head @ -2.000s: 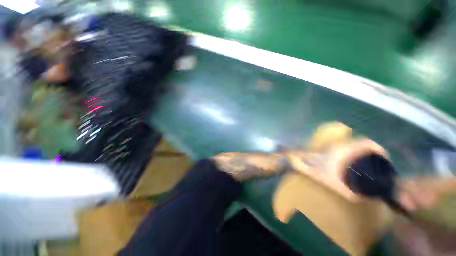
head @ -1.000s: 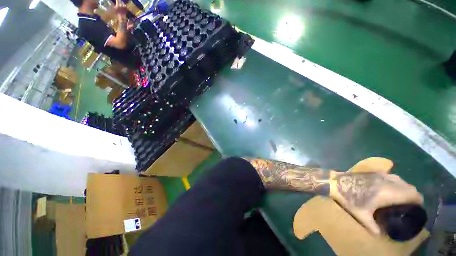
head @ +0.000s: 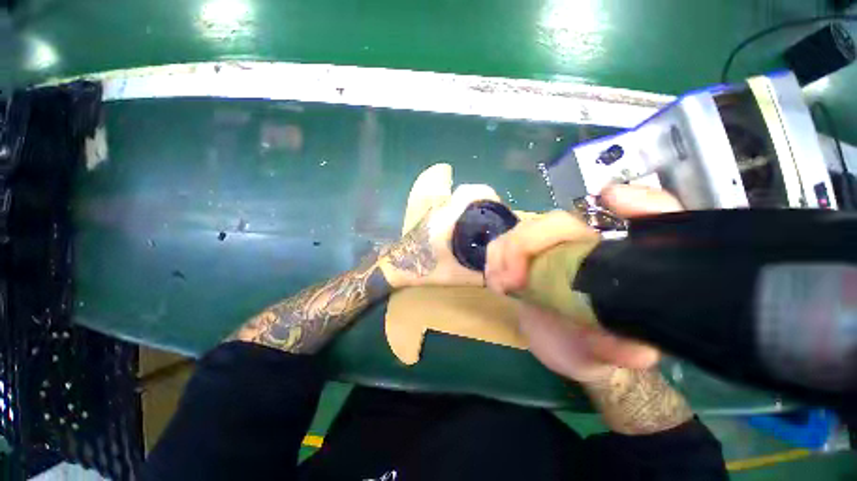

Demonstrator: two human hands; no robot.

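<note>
A black cylindrical unit (head: 483, 235) stands near the middle of the view, its dark round end facing up. My left hand (head: 434, 246) is wrapped around it over the tan cardboard pad (head: 451, 315). My right hand (head: 573, 324) holds a large black electric screwdriver (head: 695, 282) by its yellowish wrapped nose (head: 562, 274), just right of the unit. The screwdriver lies across the right side of the view and hides part of my right hand. My right fingertips are close to the unit's edge. The bit and any screw cannot be made out.
The silver screw feeder (head: 691, 141) with blue edges stands behind my right hand. Black trays (head: 47, 282) are stacked at the left. A whitish strip (head: 376, 89) separates the dark green bench (head: 207, 207) from the green conveyor (head: 395, 33). A black unit (head: 819, 54) lies at the upper right.
The view has swung right from the trays to the work. My right hand, the screwdriver and the feeder have come into view. My left hand still holds a black unit.
</note>
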